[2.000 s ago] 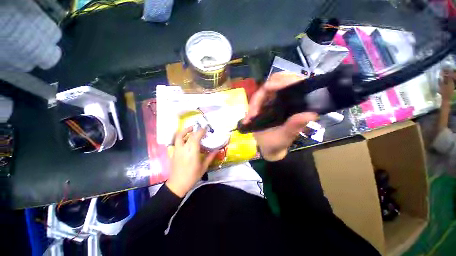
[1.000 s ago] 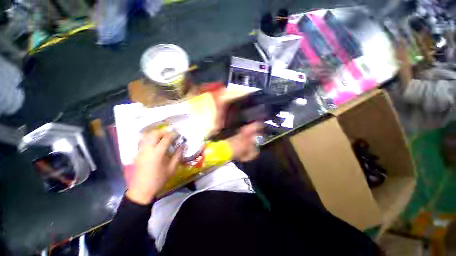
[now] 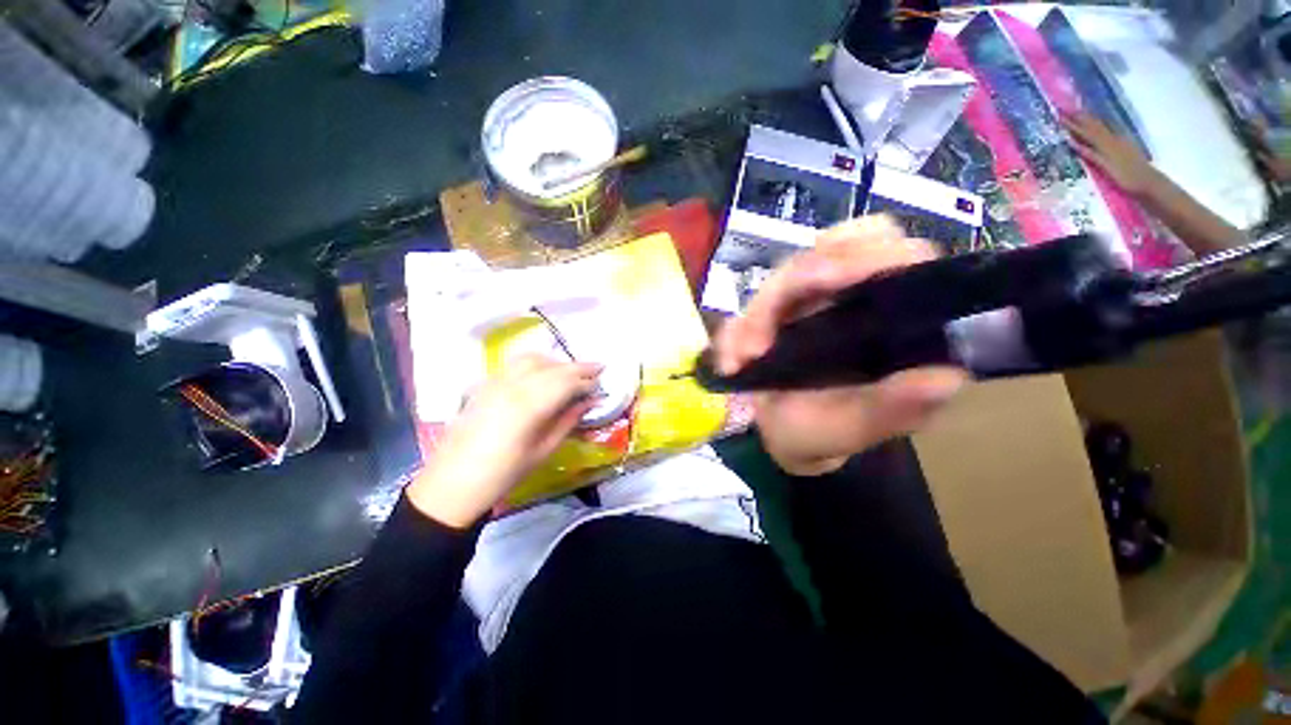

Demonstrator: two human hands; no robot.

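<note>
My left hand rests on the round white housing, its fingertips at the housing's upper side. The housing lies on the yellow work pad, joined to a white bracket housing at its left. A thin dark wire stands up by my fingers, and a red wire shows below the round part. My right hand is shut around a black electric screwdriver, held nearly level. Its tip points left, close to the round housing; contact cannot be told.
An open tin with a stick stands behind the pad. Two screw feeders stand right of it. Part-finished units stand left and at upper right. A cardboard box is lower right. Another person's hand is over printed sheets.
A second ago the right hand and screwdriver were lower and blurred beside the pad; now the screwdriver is raised nearly level, its tip near the housing. The camera view has shifted.
</note>
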